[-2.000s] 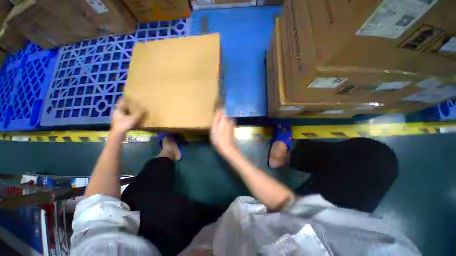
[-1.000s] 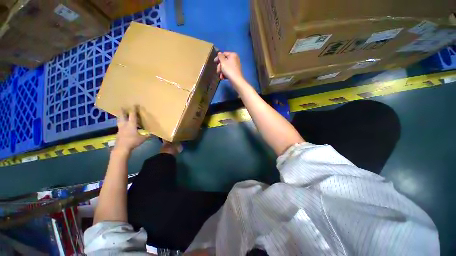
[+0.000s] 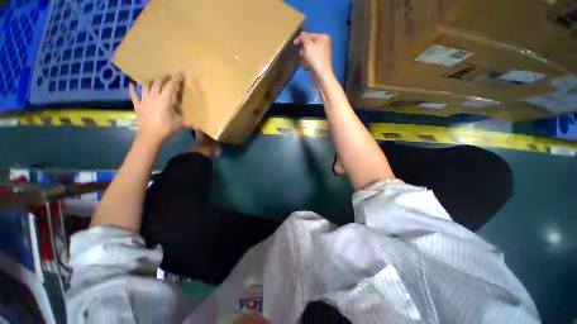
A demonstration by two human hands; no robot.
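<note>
A closed brown carton (image 3: 212,54) sits at an angle at the top centre, above the pallet area, its plain top and one side face showing. My left hand (image 3: 155,109) is on its near left part, fingers spread over the cardboard, thumb out to the left. My right hand (image 3: 315,52) is at the carton's right edge with curled fingers pressed to it; whether a strip of tape is between them cannot be told. The carton's far edge is cut off by the picture's rim.
Large labelled cartons (image 3: 455,57) stand at the right. A blue openwork pallet (image 3: 82,47) lies at the left. Yellow-and-black floor tape (image 3: 411,134) crosses the green floor (image 3: 278,183). A wire cart (image 3: 54,234) with flat boxes is at the lower left. My bent legs are below the carton.
The carton first turned from square-on to angled, and now shows higher and larger in view. My right hand has kept to its right edge; my left hand's fingers are more spread.
</note>
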